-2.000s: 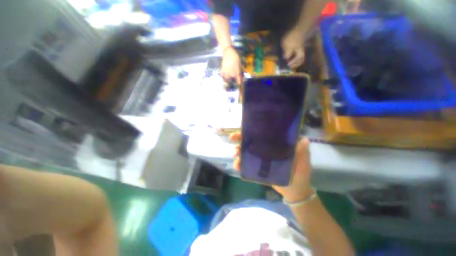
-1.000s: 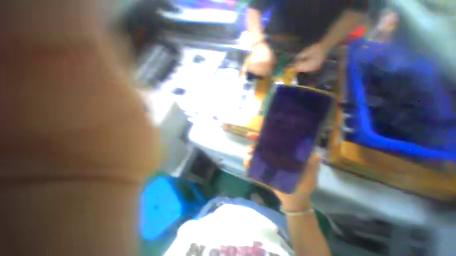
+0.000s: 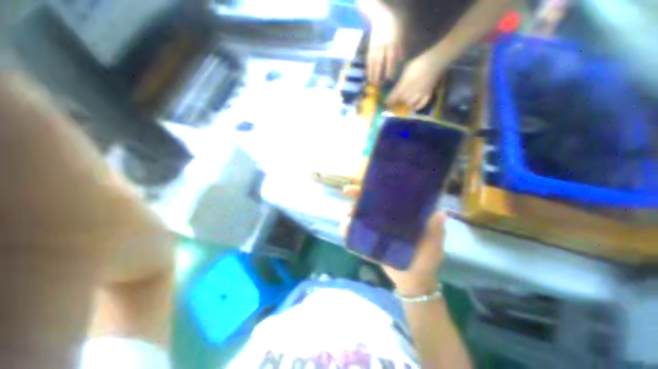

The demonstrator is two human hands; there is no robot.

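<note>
My right hand (image 3: 427, 249) holds a dark smartphone (image 3: 406, 191) upright, its screen facing me. The thumb is on the right edge and fingertips show at the left edge. A bracelet is on the wrist. My left arm is large and blurred along the left side; its hand is out of the picture. Behind the phone, an orange fixture (image 3: 370, 101) with a green strip lies on the bench, partly hidden by the phone and another person's hands.
A person in black reaches over the fixture with both hands (image 3: 413, 85). A blue bin (image 3: 514, 155) of dark units stands at right on an orange fixture (image 3: 548, 216). A grey machine is at left. A bright blue object (image 3: 224, 297) is below the bench, near the green floor.
My left arm has swung back towards the left edge, uncovering the machine. The view has shifted. The other person's hands have moved closer together over the fixture. My right hand still holds the phone.
</note>
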